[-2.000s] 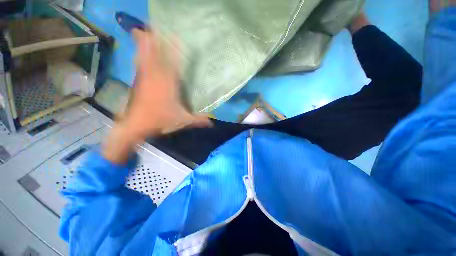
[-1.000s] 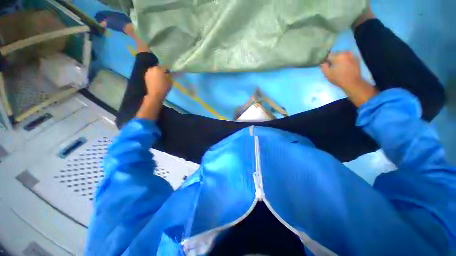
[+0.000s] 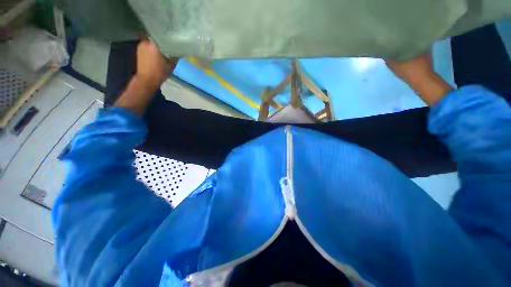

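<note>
The green woven sack (image 3: 302, 28) spans the top of the view, its near edge running nearly straight between my hands. It is cut off by the top of the picture. My left hand (image 3: 152, 63) is at its near left corner, fingers partly hidden at the sack's edge. My right hand (image 3: 413, 70) is at the near right part, its fingers hidden under the sack. Both hands hold the sack up in front of my knees. Whether a parcel is inside cannot be told.
A wooden stool (image 3: 296, 106) shows between my dark-trousered legs. The blue floor (image 3: 364, 89) has a yellow line. A pale grey cabinet with perforated panels (image 3: 162, 176) stands at left, with a wooden-framed stand (image 3: 28, 101) at the upper left.
The sack was swung about at the left hand's side, then lay lower and further off. Now it is nearer and larger in view, and both hands are further apart at its near edge.
</note>
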